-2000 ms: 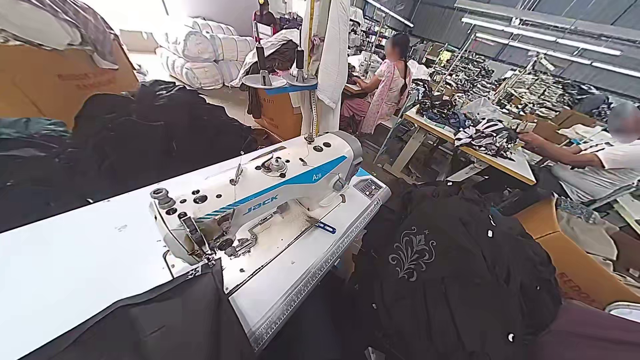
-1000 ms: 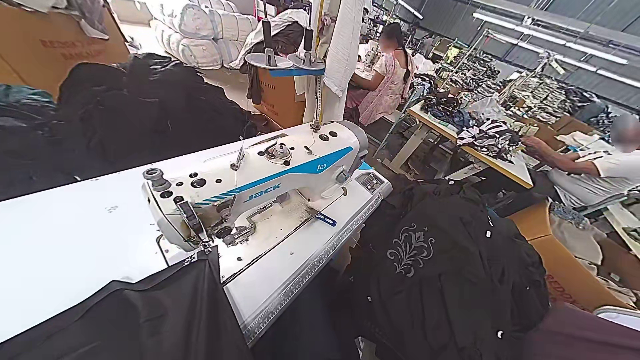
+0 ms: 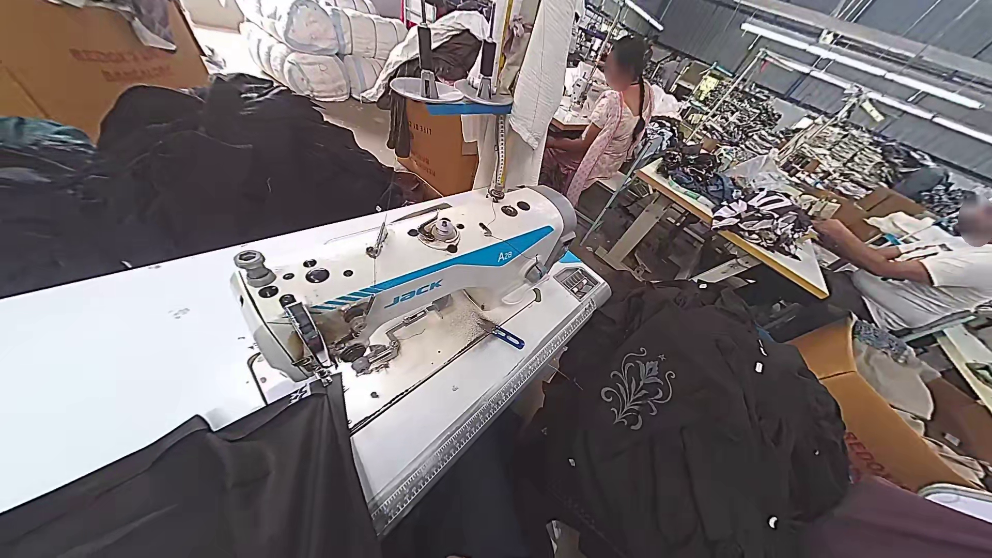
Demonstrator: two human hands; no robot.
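Neither my left hand nor my right hand shows in the view. A white and blue Jack sewing machine [image 3: 418, 271] stands on the white sewing table [image 3: 116, 364]. Black fabric [image 3: 232, 473] lies over the table's near edge, one corner reaching the presser foot [image 3: 322, 376]. Blue-handled thread snips [image 3: 508, 335] rest on the machine bed, right of the needle area. Along the table's front edge runs a measuring tape [image 3: 465, 430]. A heap of black garments [image 3: 697, 403], one bearing a grey floral print, sits to the right.
Dark garments [image 3: 240, 155] are piled behind the table. A thread stand [image 3: 469, 108] rises beyond the machine head. Cardboard boxes [image 3: 868, 418] stand at right and back left. One person [image 3: 612, 124] sits at another machine; a second person [image 3: 922, 271] sits at a garment-covered table [image 3: 736, 240].
The view has shifted slightly. The black fabric at lower left now spreads farther left over the table's near edge.
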